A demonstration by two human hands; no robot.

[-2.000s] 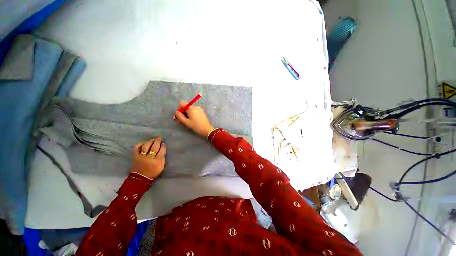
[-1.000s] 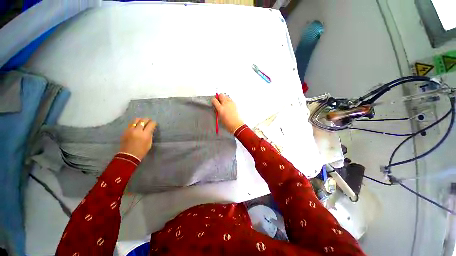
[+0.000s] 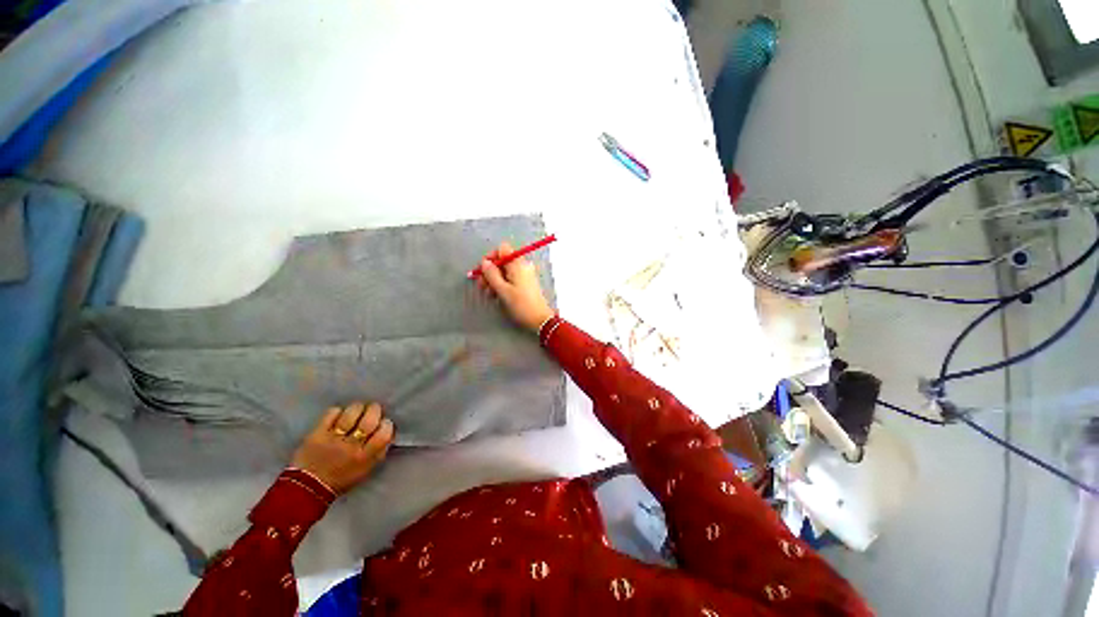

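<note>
The grey cut panels point(image 3: 398, 301) lie flat in front of me, with a curved edge at the upper left and layers fanned at the narrow left end. My right hand point(image 3: 516, 287) holds the red marking pencil point(image 3: 530, 250) over the upper right part of the panel. The pencil's lower end points down-left at the cloth; whether it touches cannot be told. My left hand point(image 3: 346, 446) rests with fingers bent on the panel's near edge, holding nothing that I can see.
The folded blue panel bundle point(image 3: 48, 362) lies at the left, beside a dark cloth strip point(image 3: 139, 492). Thread snips point(image 3: 624, 157) lie at the upper right. A stained pressing cloth point(image 3: 651, 316) and the steam iron point(image 3: 820, 259) with black cables are at the right.
My left hand has moved from the panel's middle to its near edge. My right hand has moved from the far right corner slightly left and down, and the pencil now slants instead of lying flat.
</note>
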